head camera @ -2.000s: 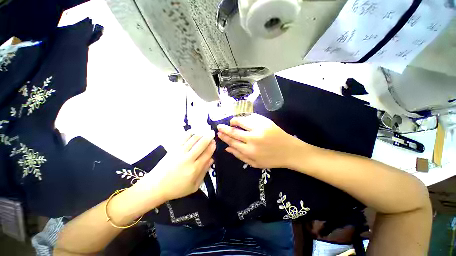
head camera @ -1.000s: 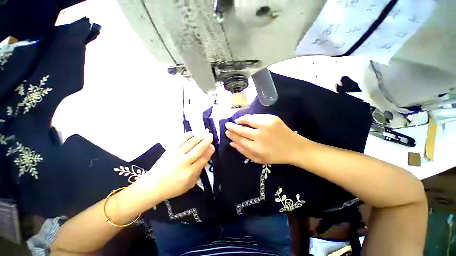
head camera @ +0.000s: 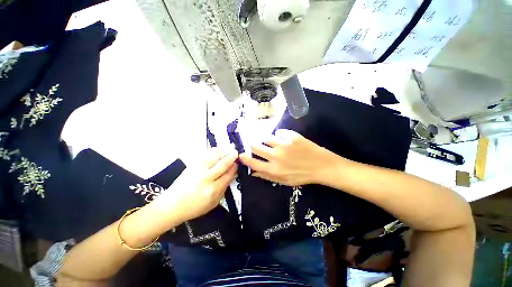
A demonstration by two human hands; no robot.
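Note:
A black garment panel (head camera: 359,132) with cream embroidery lies under the sewing machine head (head camera: 224,33) and hangs over the front edge. A narrow dark strip (head camera: 234,136) runs from near the presser foot area, which is washed out by glare, down to my fingertips. My left hand (head camera: 205,182) pinches the dark strip at the slit opening, left of centre. My right hand (head camera: 295,158) rests on the panel just right of it, fingertips meeting the left ones at the strip. What the right fingertips grip is partly hidden.
More black embroidered cloth (head camera: 39,168) spreads at left. A grey rounded plate (head camera: 294,96) hangs right of the needle area. A paper note (head camera: 387,28) is on the machine head. A black-handled tool (head camera: 440,152) lies at right, near a small brown block (head camera: 462,178).
My right fingertips have moved down and left to meet my left ones. The dark strip shows more clearly above them. The view has shifted slightly.

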